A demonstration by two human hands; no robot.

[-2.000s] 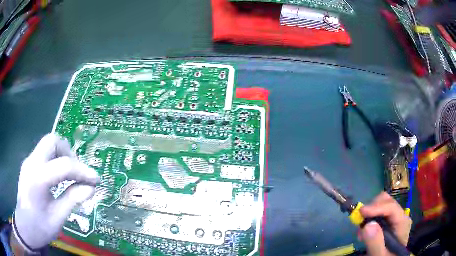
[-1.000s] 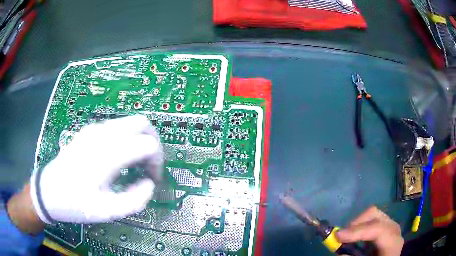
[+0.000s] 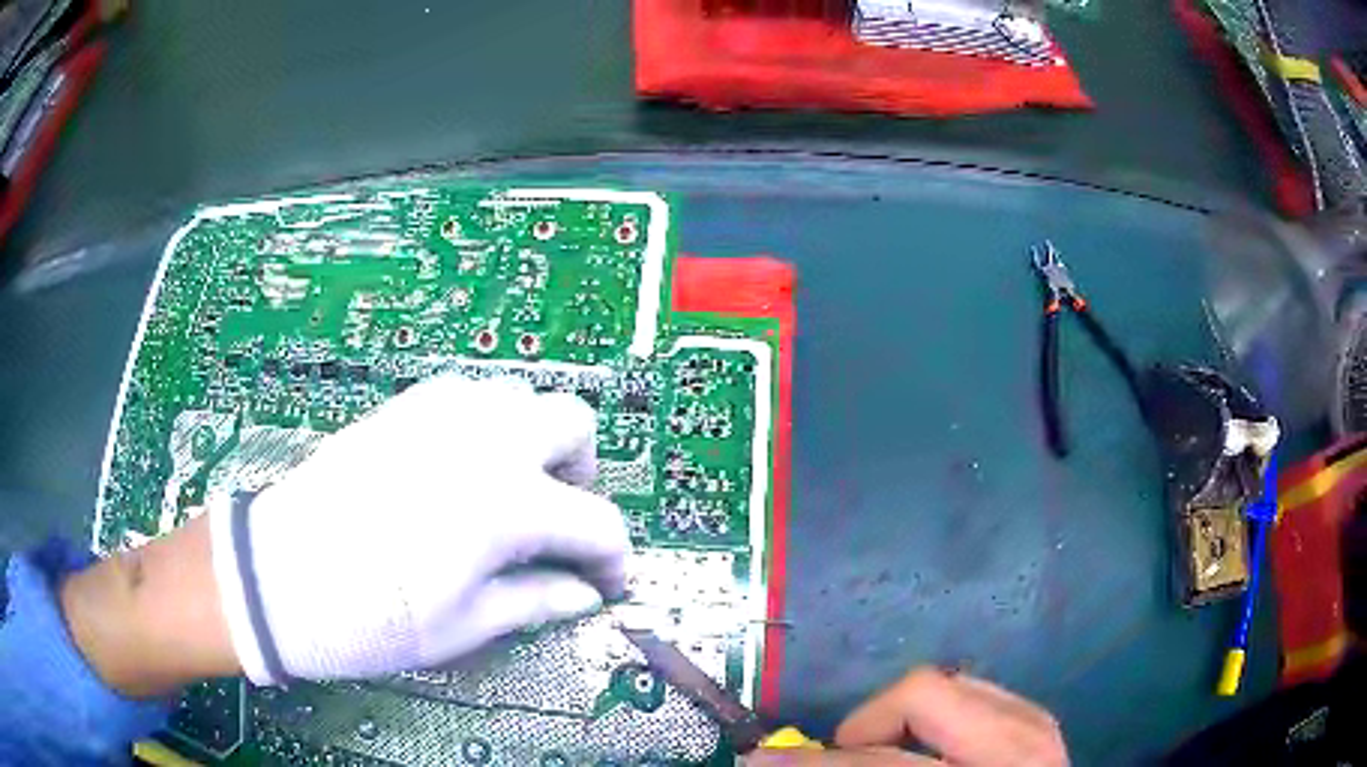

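Note:
The large green printed circuit board (image 3: 345, 270) lies solder side up on a red pad (image 3: 735, 285). My left hand (image 3: 435, 525), in a white knit glove with a dark cuff line, is over the middle of the board with thumb and fingertips pinched together. A very thin strand seems to run right from the fingertips; I take it as solder wire (image 3: 705, 617). My bare right hand (image 3: 930, 727), partly cut off by the bottom edge, holds the soldering iron (image 3: 693, 677). The iron's dark tip is over the board, close to my left fingertips.
Diagonal cutters (image 3: 1058, 322) lie right of the board. Beyond them are the iron stand with its sponge tray (image 3: 1216, 552), a blue stick with a yellow end (image 3: 1256, 562) and a red box (image 3: 1319, 570). A red pad with a finned heat sink (image 3: 952, 27) is at the top.
My gloved left hand has moved right, from the board's left edge to its middle. My right hand has brought the iron left, from the bench mat to over the board. The view has shifted slightly.

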